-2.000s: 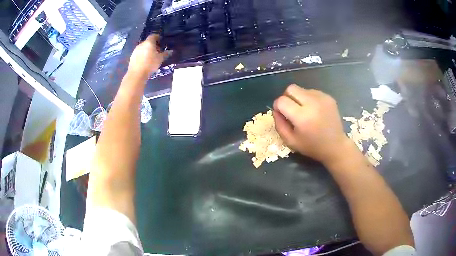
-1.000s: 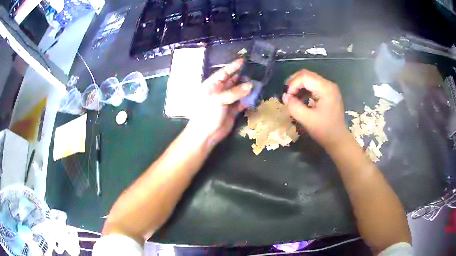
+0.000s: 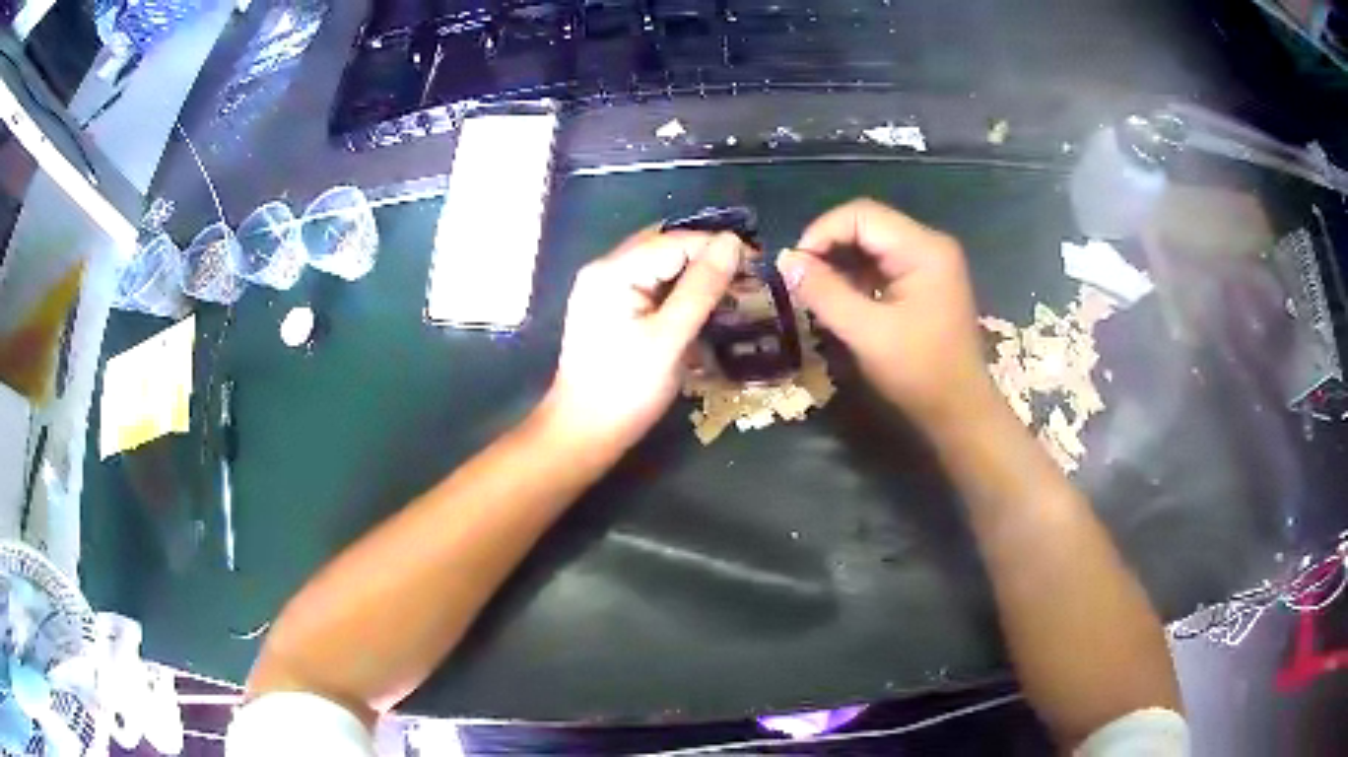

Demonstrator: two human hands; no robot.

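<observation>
A small black unit [image 3: 757, 349] with a frame-like shape is held over the central heap of beige scraps [image 3: 761, 407]. My left hand [image 3: 639, 318] grips its upper left part between thumb and fingers. My right hand [image 3: 887, 289] is at its upper right edge with thumb and fingertips pinched together. Whether the right fingertips hold a tiny part or the unit's edge cannot be told. Part of the unit is hidden behind my left fingers.
A white-screened smartphone [image 3: 494, 222] lies left of the heap. Clear cups [image 3: 268, 244], a white disc [image 3: 297, 326], a pen [image 3: 226, 473] and a yellowish note [image 3: 148, 388] are further left. A black tray [image 3: 591, 59] is beyond. Looser scraps [image 3: 1053, 370] and a translucent bottle [image 3: 1116, 185] are at right.
My left hand first came back from the tray with the dark unit, then turned it over the heap. My right hand has moved from above the heap to the unit's edge. The view has shifted slightly.
</observation>
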